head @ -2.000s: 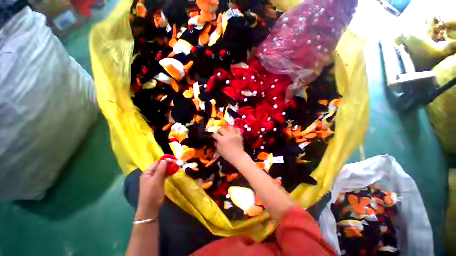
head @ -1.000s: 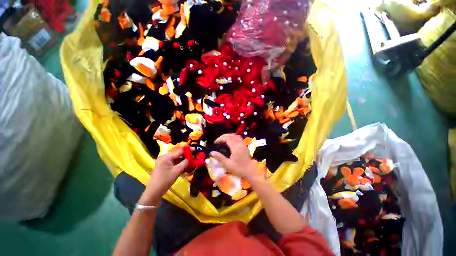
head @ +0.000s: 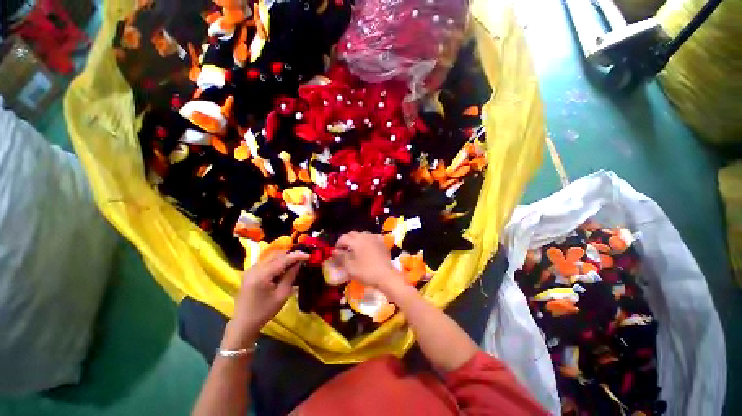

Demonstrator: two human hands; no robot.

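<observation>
My left hand (head: 268, 284) and my right hand (head: 364, 258) meet over the near part of the pile. Between their fingertips is a red accessory (head: 316, 249), on a black plush penguin with a pale belly (head: 334, 270) and orange and white parts below. The toy's black body blends into the pile, so its outline is unclear. A loose heap of red accessories (head: 358, 138) with white dots lies mid-pile. The pile fills the open yellow woven sack (head: 175, 248).
A clear plastic bag (head: 403, 41) of red accessories lies on top of the pile. A white woven sack (head: 687, 301) of similar toys stands at right, a pale sack (head: 49, 244) at left. A hand truck or scale (head: 622, 45) and yellow sacks (head: 704, 77) are at upper right.
My right hand has come back from the pile to join my left hand. The red accessory now sits at a black toy between them. The view has shifted, so the sacks appear further left.
</observation>
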